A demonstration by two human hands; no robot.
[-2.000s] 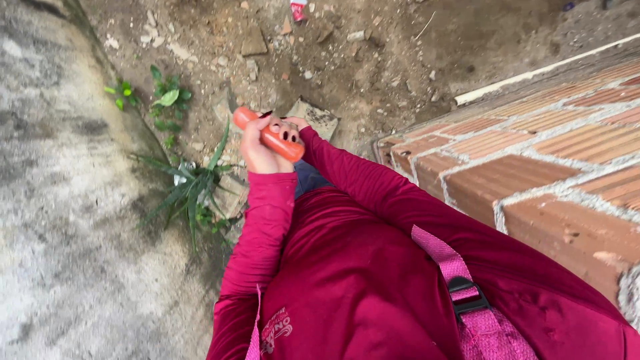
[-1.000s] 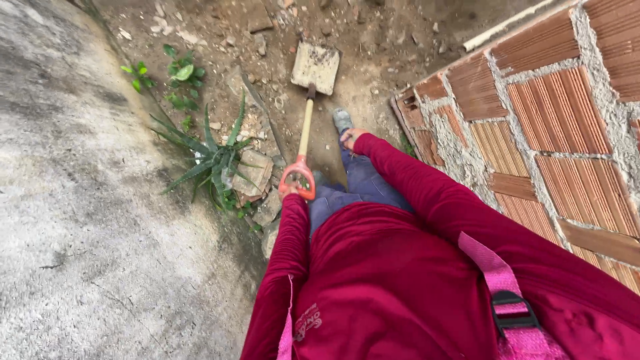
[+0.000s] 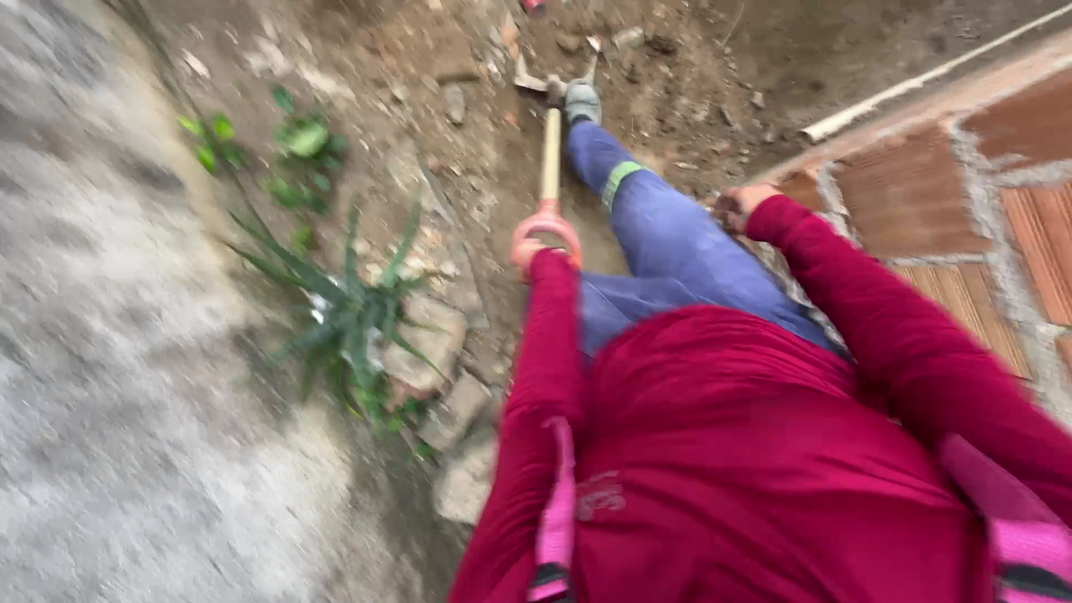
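My left hand (image 3: 531, 254) is closed on the orange D-shaped grip (image 3: 546, 226) of a shovel. Its pale wooden shaft (image 3: 551, 159) runs away from me to the ground, where the blade (image 3: 529, 77) is mostly hidden, with a grey shoe (image 3: 582, 102) on or right beside it. My right hand (image 3: 744, 207) is out to the side beside my leg, near the brick wall; it is blurred, its fingers look curled, and no object can be made out in it.
A rough concrete wall (image 3: 126, 360) rises at left, a hollow-brick wall (image 3: 913, 201) at right. Between them lies dirt ground with rubble. A spiky aloe-like plant (image 3: 356, 314), leafy weeds (image 3: 306, 142) and stone slabs (image 3: 427, 343) line the left side. A pale strip (image 3: 913, 88) lies along the brick wall.
Two seconds ago both hands were together at the orange grip. My right hand has since moved away to the right. One foot has moved forward to the shovel blade, which earlier showed whole.
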